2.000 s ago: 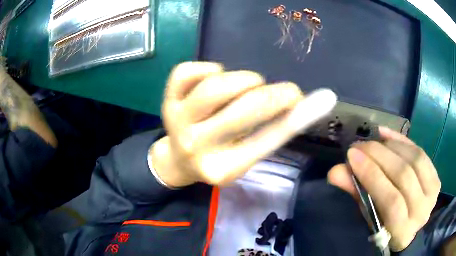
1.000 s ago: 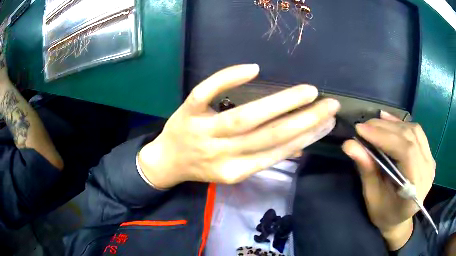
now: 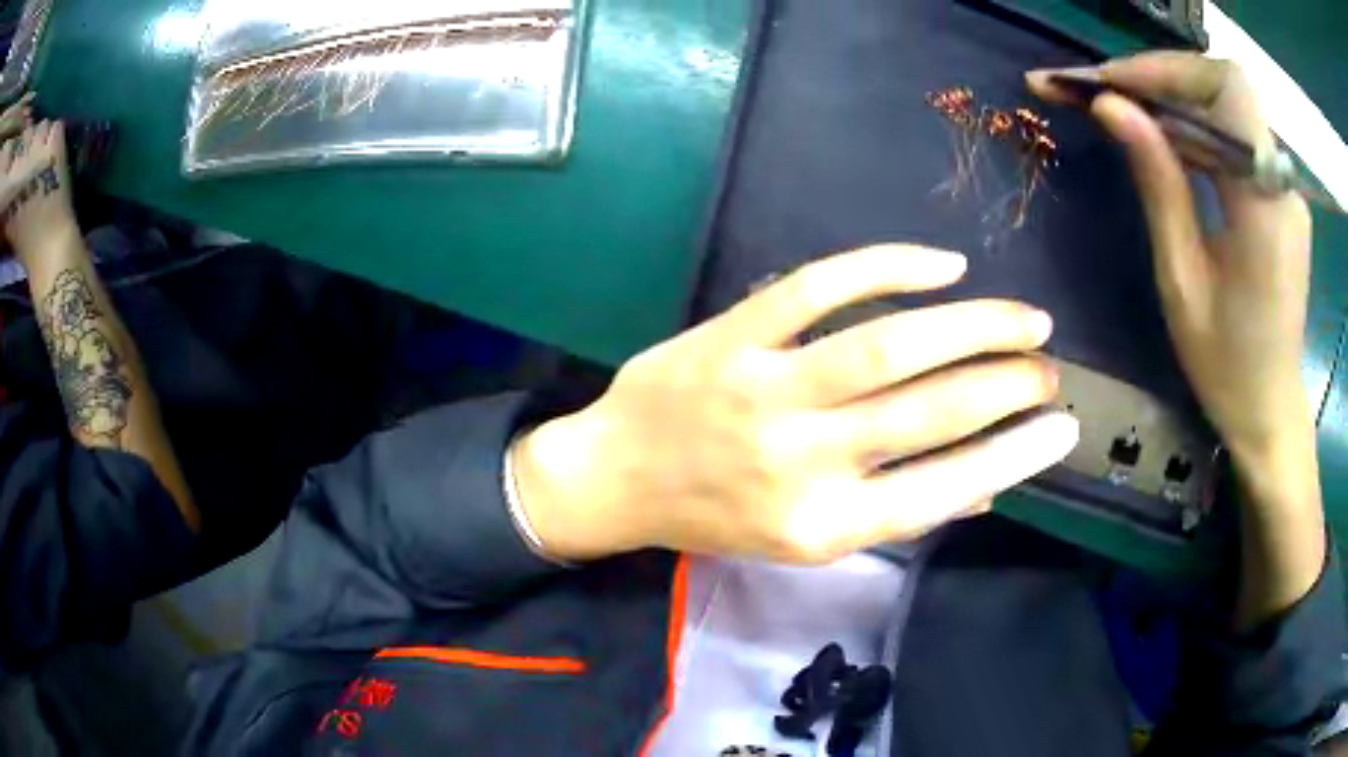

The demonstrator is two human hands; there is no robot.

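Note:
My left hand [image 3: 798, 422] is spread over the fixture bar [image 3: 1091, 422] along the near edge of the black tray and hides much of it. A white finger cot [image 3: 1042, 439] covers its little finger. My right hand [image 3: 1168, 104] holds the tweezers [image 3: 1183, 126] above the tray's far right part. Their tip is beside a small cluster of copper coils [image 3: 1002, 123] with fine lead wires trailing toward me. Small black components [image 3: 1127, 450] sit at the bar's right end. It is unclear whether the left fingers grip the bar.
A clear coil storage box [image 3: 387, 89] lies on the green table [image 3: 651, 89] to the left. A tattooed forearm [image 3: 92, 348] of another person is at the far left. A dark bar [image 3: 1161, 15] shows at the top right. The tray's left rim [image 3: 724, 185] is raised.
My right hand with the tweezers has moved from the fixture bar up to the coil cluster. My left hand remains over the bar. The camera view has shifted, exposing the bar's right end.

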